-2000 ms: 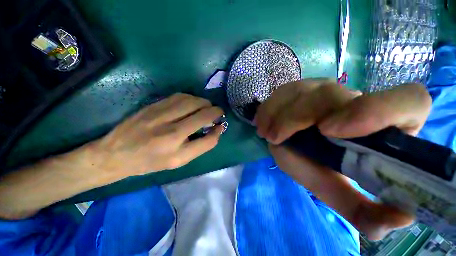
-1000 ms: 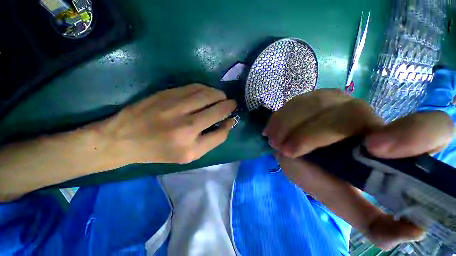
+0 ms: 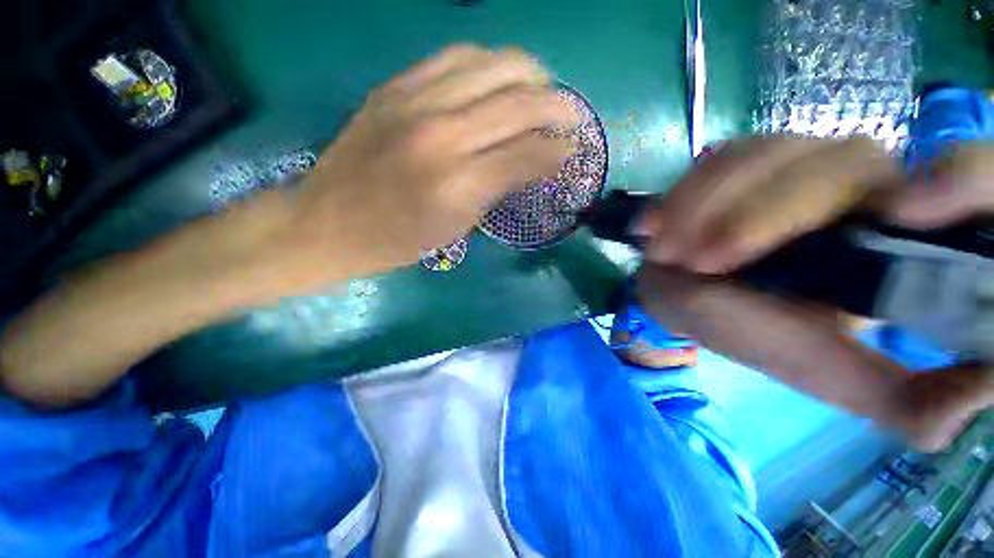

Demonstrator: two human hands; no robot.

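Observation:
My left hand (image 3: 458, 153) is blurred and reaches over the left part of the round screw plate (image 3: 542, 218); its fingertips are unclear, so I cannot tell if they hold anything. A small round module (image 3: 445, 256) shows on the green bench just below my left hand, beside the plate's lower left edge. My right hand (image 3: 774, 202) is shut on the electric screwdriver (image 3: 812, 273), whose black front end points left at the plate's right edge. The screwdriver's pale body runs out of the picture at the right.
The black compartment tray (image 3: 207, 114) at upper left holds modules, one (image 3: 142, 87) showing clearly. The tweezers (image 3: 695, 76) lie beyond the right hand. A clear blister tray (image 3: 834, 76) is at upper right. Blue sleeved clothing (image 3: 943, 120) shows at the far right.
My left hand has moved up and right from beside the plate to over it. The module between its fingertips earlier is no longer seen there; one shows below the hand. The screwdriver has shifted right.

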